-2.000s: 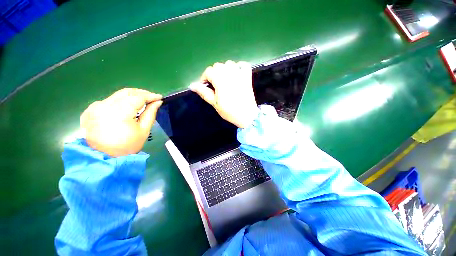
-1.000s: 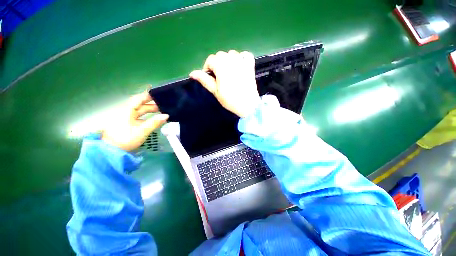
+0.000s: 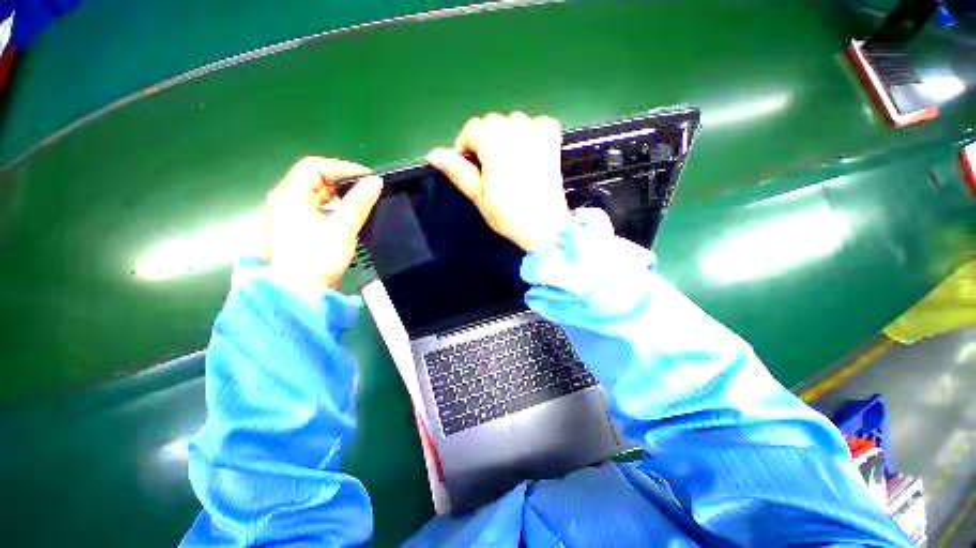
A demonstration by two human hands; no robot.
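An open grey laptop (image 3: 524, 428) lies in front of me, its keyboard (image 3: 503, 369) towards me and its glossy black screen (image 3: 450, 257) tilted up behind. My left hand (image 3: 321, 219) pinches the screen's upper left corner between thumb and fingers. My right hand (image 3: 514, 177) holds the screen's top edge near the middle, thumb on the front side. The right forearm covers part of the screen and keyboard. A white sheet (image 3: 387, 321) and a red edge (image 3: 433, 455) show beneath the laptop's left side. I cannot tell whether the left fingertips hold a small piece.
The laptop lies on a glossy green bench (image 3: 214, 139). Another open laptop on a red and white base (image 3: 894, 91) is at the far upper right. Below right are a blue item (image 3: 865, 417), stacked units (image 3: 904, 503) and yellow cloth (image 3: 942, 300) beside the bench.
My left hand left the corner with fingers spread one second ago and is now closed on it again. The right hand stays on the top edge, shifted slightly right with the screen in view.
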